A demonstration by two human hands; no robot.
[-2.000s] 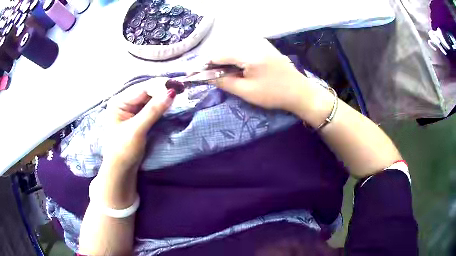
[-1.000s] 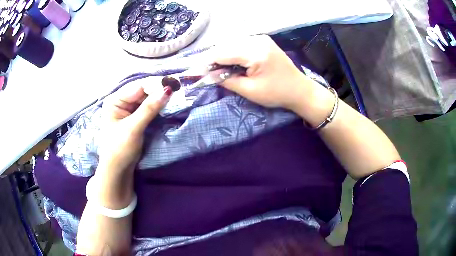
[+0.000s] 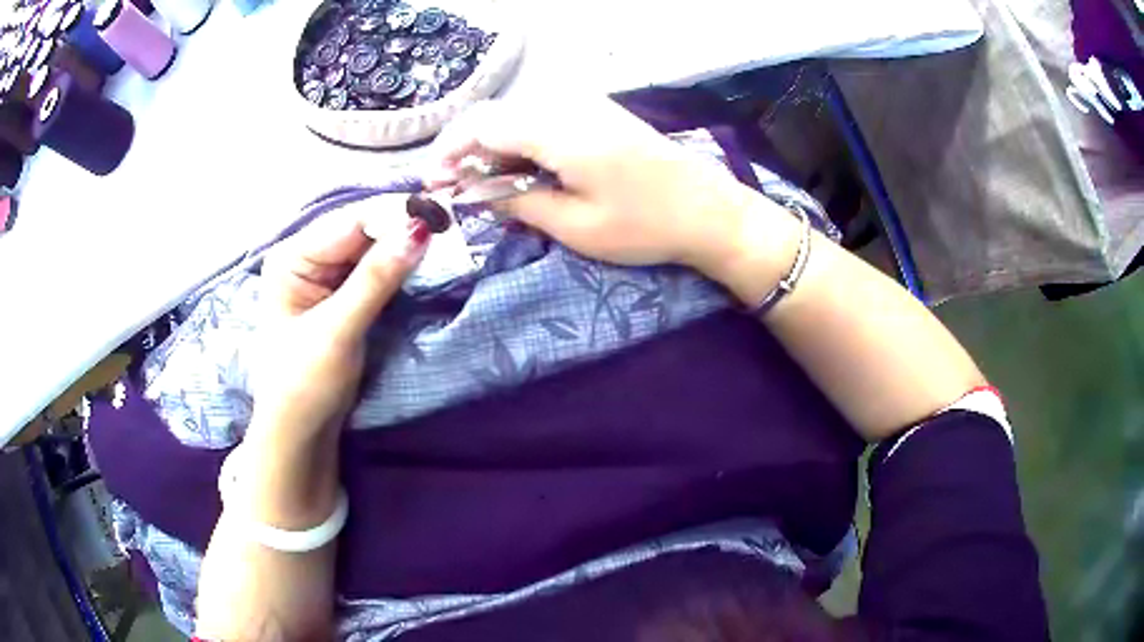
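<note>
A dark purple garment (image 3: 602, 464) with pale checked, leaf-printed lining (image 3: 502, 339) lies over my lap and against the table edge. My left hand (image 3: 333, 295) pinches the garment's edge at a dark round button (image 3: 429, 213), which stands at the thumb tip. My right hand (image 3: 590, 176) is just right of the button and holds silver thread snips (image 3: 508, 188), their tips pointing left, close to the button. I cannot make out a needle or thread.
A pale round dish (image 3: 408, 126) of dark buttons stands on the white table (image 3: 213, 188) beyond my hands. Purple, pink and dark spools (image 3: 85, 126) stand at the upper left. A grey-brown cloth bin (image 3: 966, 163) with purple pieces is at the right.
My right hand and the snips have moved left, closer to the button. My left hand has stayed at the button, which is tilted a little differently.
</note>
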